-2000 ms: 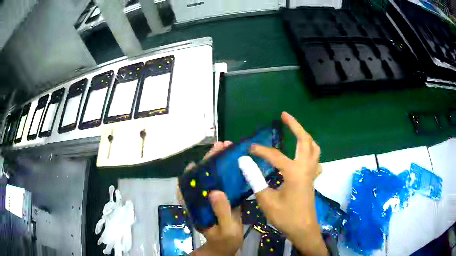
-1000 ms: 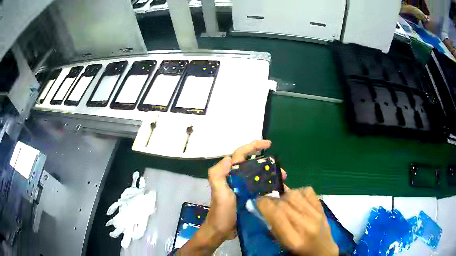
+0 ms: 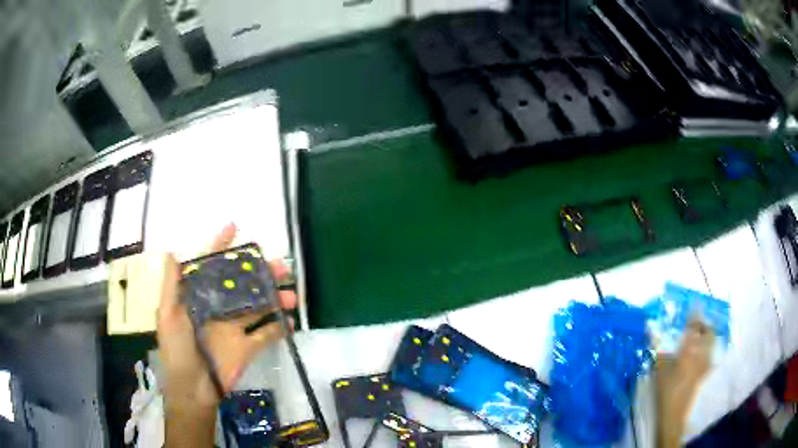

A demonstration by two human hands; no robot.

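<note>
My left hand [image 3: 197,350] holds a black phone middle frame [image 3: 229,297], camera end up. Its window has no film, and my palm shows through it. My right hand [image 3: 684,372] is at the right, blurred, with its fingertips on a piece of blue film [image 3: 691,313] beside the crumpled blue film pile [image 3: 595,367]. Whether the fingers still grip the film cannot be told. Two frames with blue film [image 3: 490,385] overlap on the white bench covering [image 3: 560,302]. Frames without film [image 3: 367,395] lie left of them, and a filmed frame [image 3: 249,416] lies partly behind the held one.
A row of frames [image 3: 129,210] lies on the white infeed plate [image 3: 214,175] at left. The green conveyor belt [image 3: 385,236] carries spaced frames [image 3: 608,223] at right. Black blister trays [image 3: 542,101] lie at the back. A white glove [image 3: 143,407] is at lower left.
The blue film is off the held frame. My left hand has moved left with the frame; my right hand has moved right to the film pile. The view has shifted, and more belt frames show.
</note>
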